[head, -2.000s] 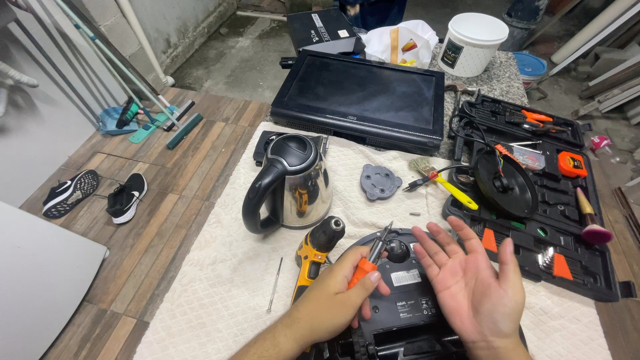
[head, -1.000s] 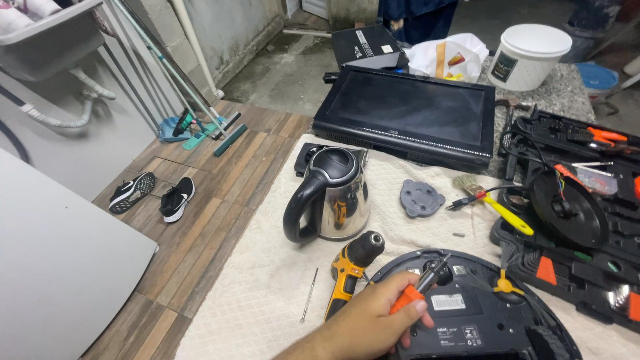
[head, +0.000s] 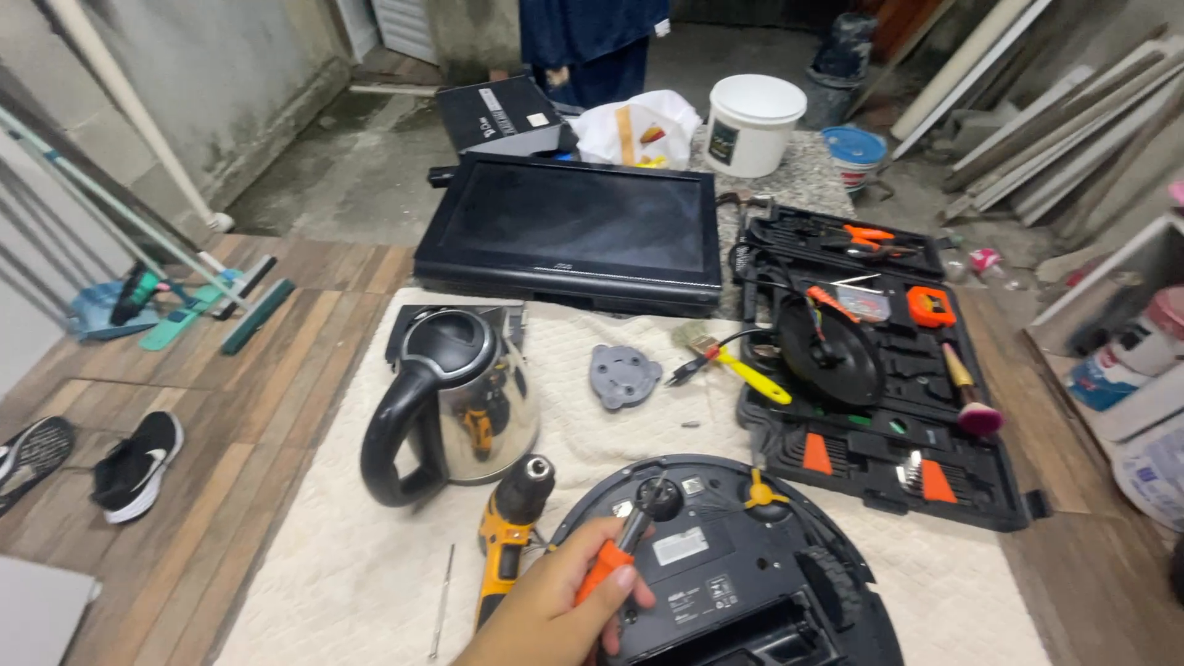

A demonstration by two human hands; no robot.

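My left hand [head: 564,592] is shut on an orange-handled screwdriver [head: 615,555], whose tip points up over the front caster wheel of an upturned robot vacuum [head: 740,564]. No right hand shows. Beside my left hand lies a yellow and black cordless drill [head: 511,532]. An electric kettle [head: 486,398] of shiny metal and black plastic stands behind the drill. A grey lobed plastic part [head: 624,376] and a yellow-handled brush [head: 751,375] lie beyond the vacuum. A long thin bit [head: 443,601] rests on the quilted cloth [head: 342,518].
A flat monitor [head: 578,222] lies face up behind the kettle. On the right, an open black tool case [head: 902,370] holds pliers, a tape measure, hex keys and the kettle's round base [head: 826,347]. A white bucket [head: 756,125] stands at the back; shoes [head: 139,465] are on the floor.
My right hand, open over the vacuum two seconds ago, has left the view. My left hand still holds the screwdriver above the vacuum. The view swung left and then back.
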